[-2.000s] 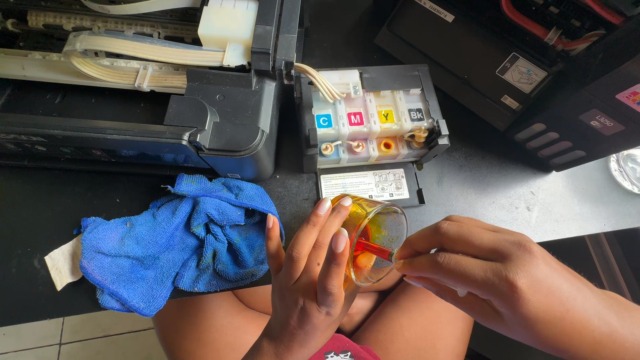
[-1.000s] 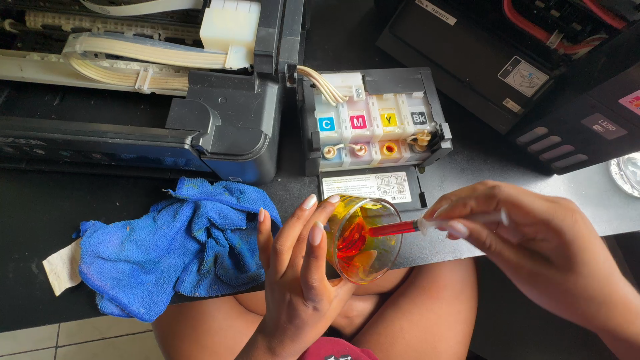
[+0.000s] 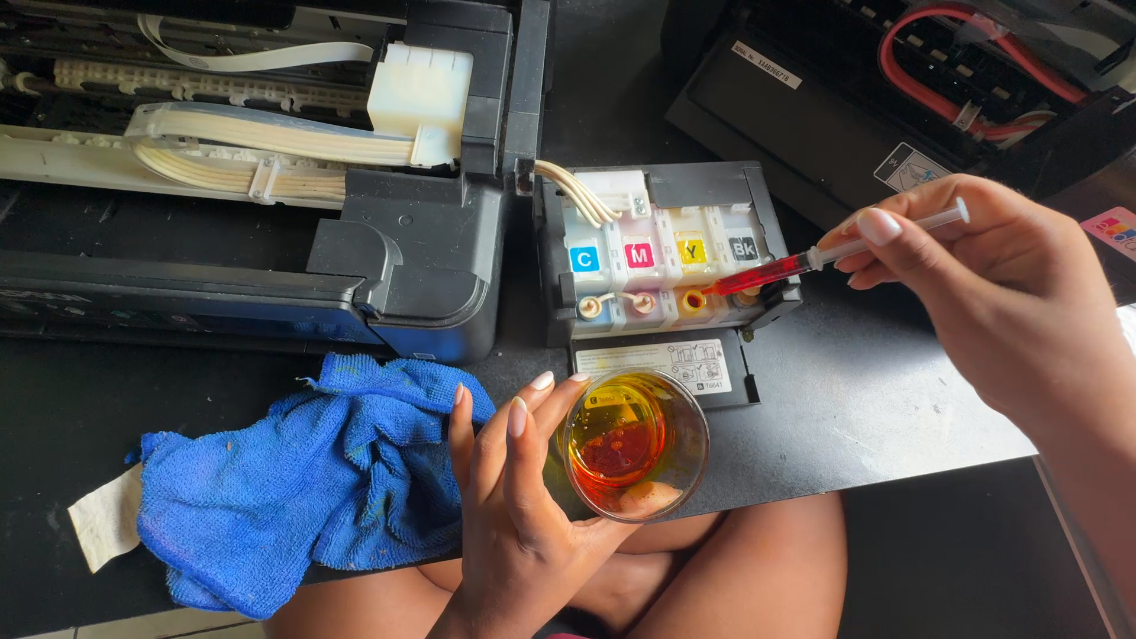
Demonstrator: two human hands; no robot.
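My left hand [image 3: 532, 497] holds a clear glass cup [image 3: 697, 444] tilted toward the camera, with yellow to orange-red liquid inside. Between the thumb and fingers of my right hand [image 3: 958, 248] is a plastic syringe [image 3: 768, 271] filled with red-looking liquid. Its tip is at the open, yellow-stained port [image 3: 694, 301] below the Y label of the ink tank unit [image 3: 657, 169]; whether it is inside the port I cannot tell. Pale plugs sit on the ports under C and M. The syringe partly hides the port under Bk.
An opened black printer [image 3: 426, 302] stands at the left, joined to the tank unit by pale ink tubes [image 3: 577, 191]. A blue microfibre cloth [image 3: 311, 479] lies over a pale scrap [image 3: 108, 519] at the lower left. Another black machine [image 3: 799, 115] with red tubing [image 3: 923, 89] is at the upper right.
My right hand has lifted the syringe out of the cup and moved it up to the tank unit. The syringe was inside the cup in both earlier frames. My left hand still holds the cup.
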